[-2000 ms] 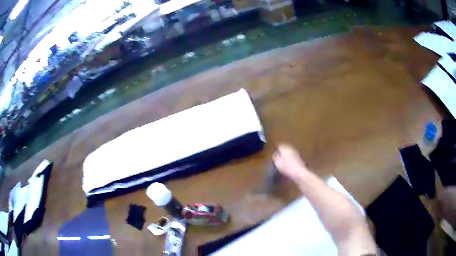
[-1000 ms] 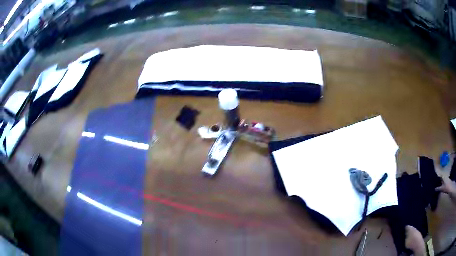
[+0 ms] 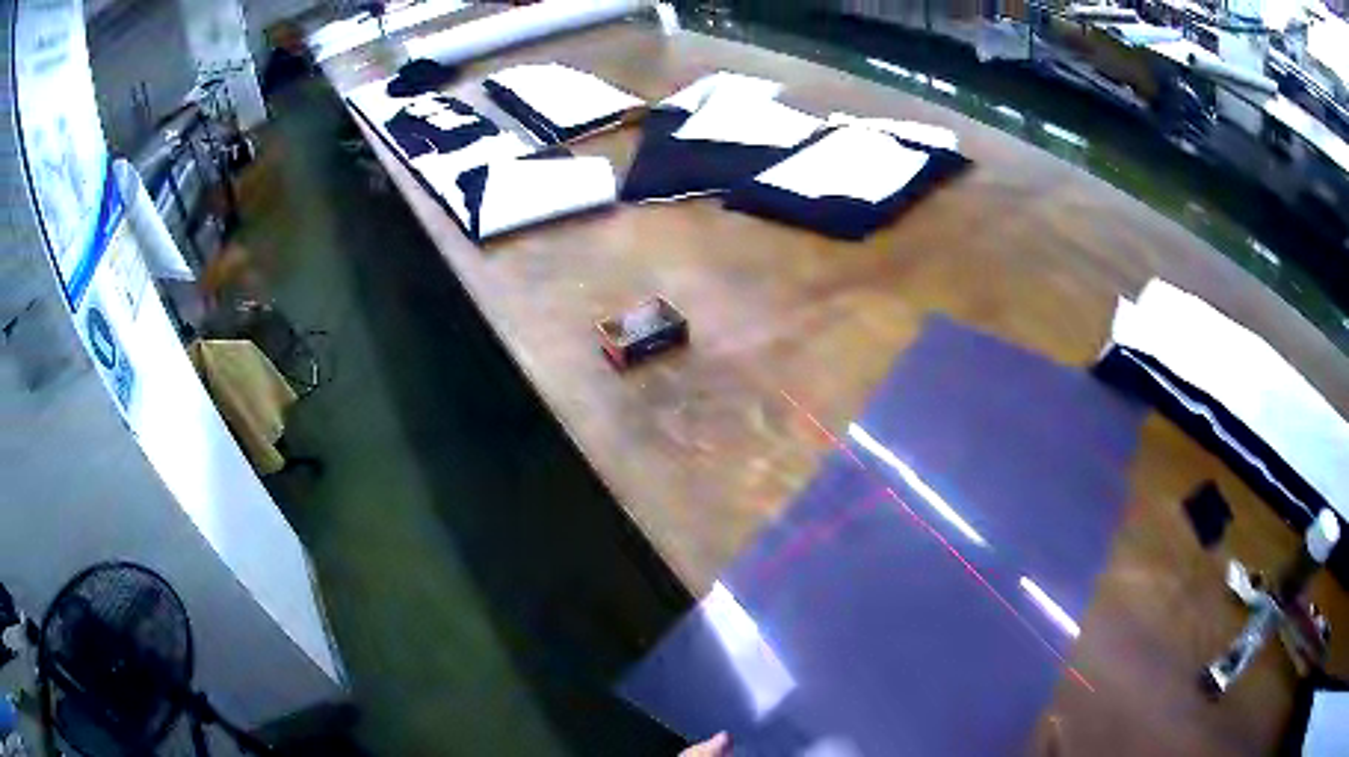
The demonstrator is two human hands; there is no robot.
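A large translucent blue plastic sheet [image 3: 917, 547] lies on the brown table [image 3: 695, 429], with white light streaks and a thin red line across it. A fingertip of what looks like my left hand [image 3: 707, 745] shows at the bottom edge, at the sheet's near edge. The rest of that hand is cut off, so its grip cannot be told. My right hand is not in view.
A small open box [image 3: 645, 331] stands left of the sheet. Dark bundles topped with white [image 3: 851, 178] lie farther up the table. A long white-topped stack [image 3: 1243, 385], a dark scrap [image 3: 1207, 512] and a white-capped can [image 3: 1320, 535] are at right. A fan [image 3: 116, 643] stands lower left.
The view has swung left along the table. The blue sheet is now nearer the middle; the white-topped stack and can have shifted right. The hands seen at right are gone, and a fingertip shows at the bottom.
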